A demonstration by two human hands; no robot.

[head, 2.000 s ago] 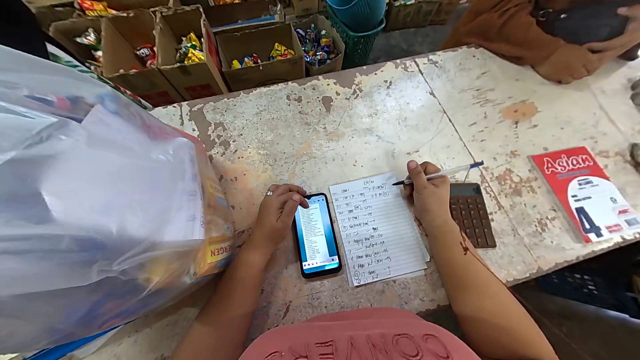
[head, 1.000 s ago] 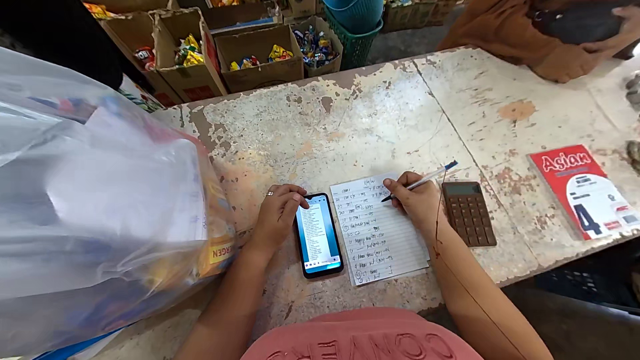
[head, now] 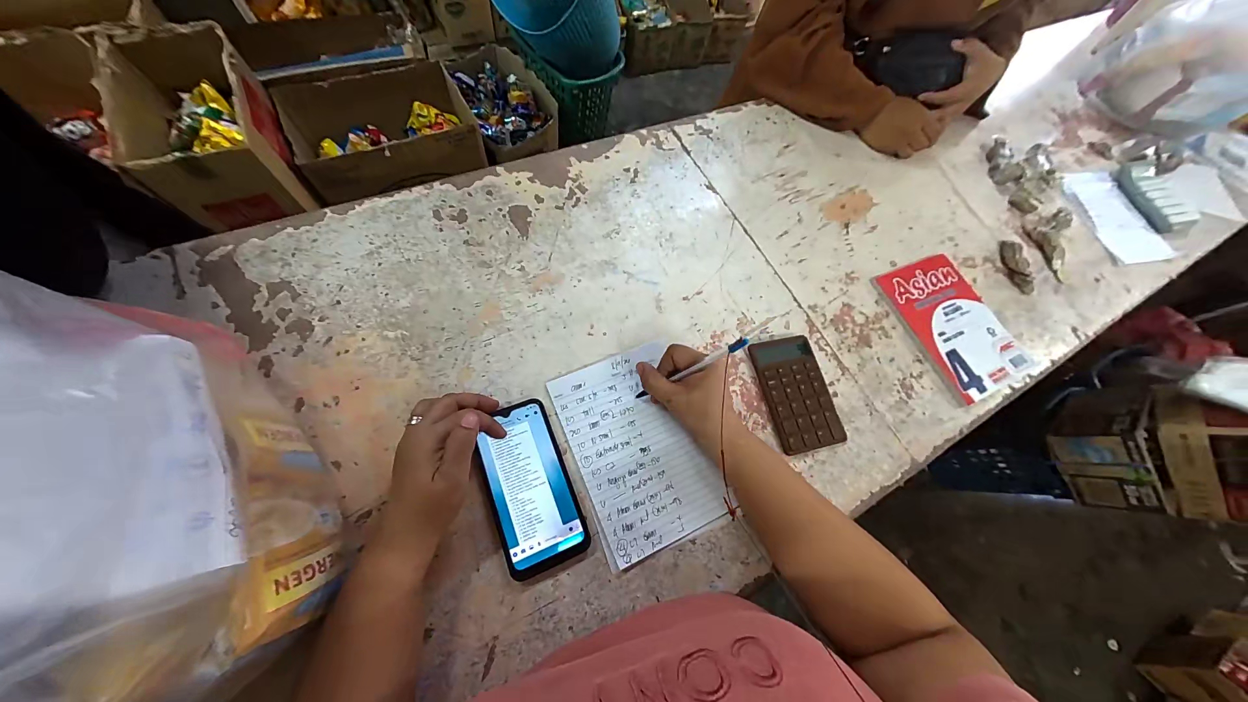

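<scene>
A smartphone [head: 531, 492] with a lit list on its screen lies on the worn, paint-chipped table [head: 468, 263]. My left hand [head: 447, 444], with a ring on one finger, rests at its upper left edge, fingertips on the screen. Just right of the phone is a lined sheet of paper [head: 634, 468] with handwritten rows. A pen [head: 704, 363] with a blue end is held in my right hand [head: 692, 390], its tip on the upper right part of the sheet. Beside that hand, on the right, lies a brown calculator [head: 798, 395].
A large clear plastic bag [head: 117, 458] of packets stands at the left. Cardboard boxes [head: 380, 127] of small packets and a green basket [head: 585, 97] are beyond the table. A person's hands [head: 912, 117] rest on the far edge. A red-and-white notebook [head: 955, 327] lies at the right.
My right hand has shifted left over the paper with the pen, off the calculator it partly covered two seconds ago. My left hand has stayed at the phone.
</scene>
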